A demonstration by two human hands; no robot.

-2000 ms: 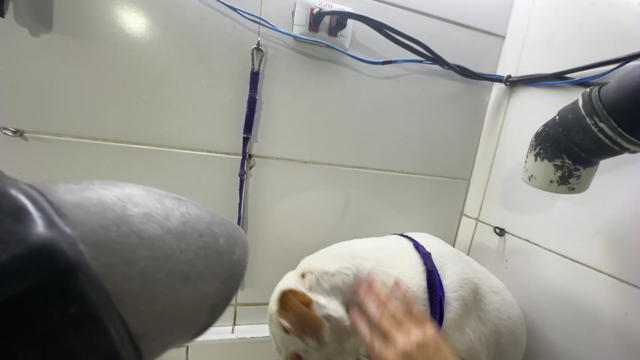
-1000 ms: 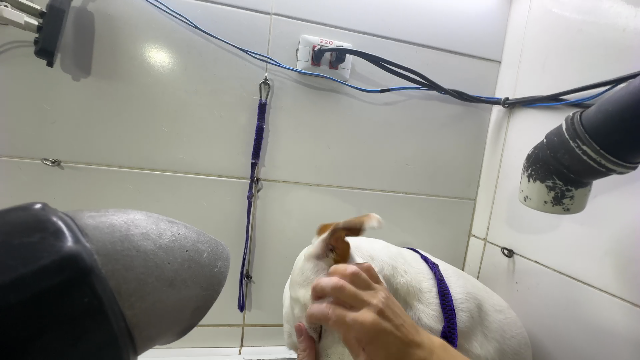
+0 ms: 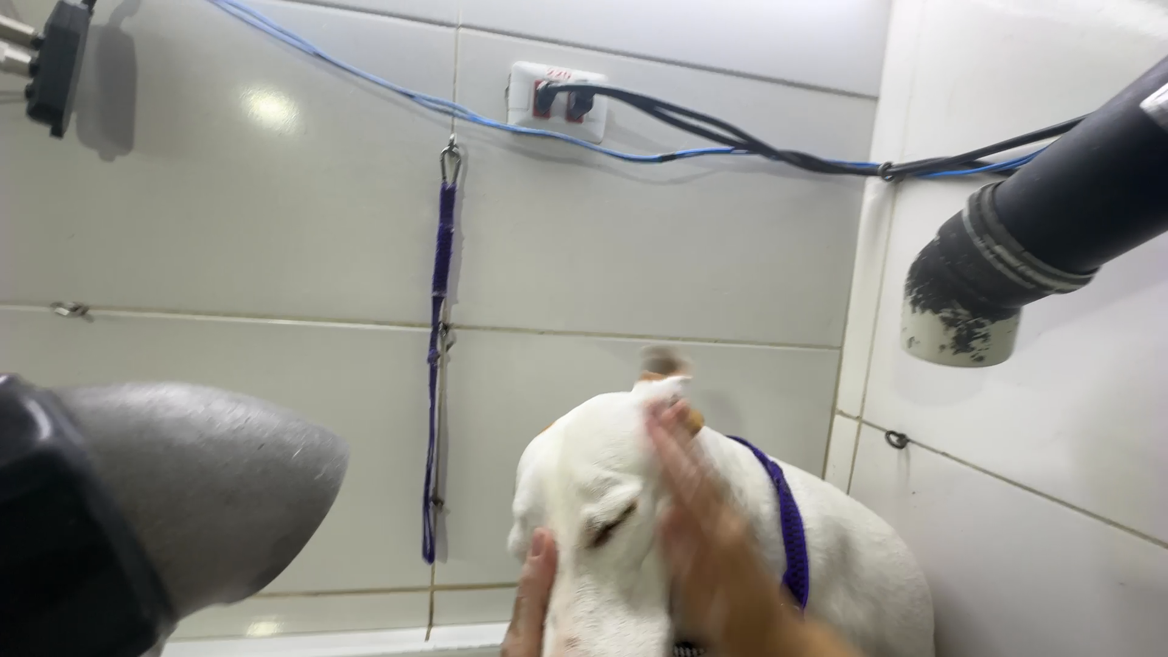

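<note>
A white dog with brown on its ears faces the camera low in the view, its eye narrowed. A purple strap goes around its body. My right hand, blurred, lies against the side of the dog's head below the ear, fingers extended. Only the fingers of my left hand show, touching the other side of the muzzle; the rest is below the frame edge. A grey dryer nozzle on a black body points toward the dog from the left.
A purple strap hangs from a carabiner on the tiled wall. Black and blue cables run by a wall socket. A black hose end with worn paint juts in from the right. Metal rings are fixed to the walls.
The dog's head has turned toward the camera and its ear has shifted. My right hand has gone from bent fingers at the head to extended ones beside the ear.
</note>
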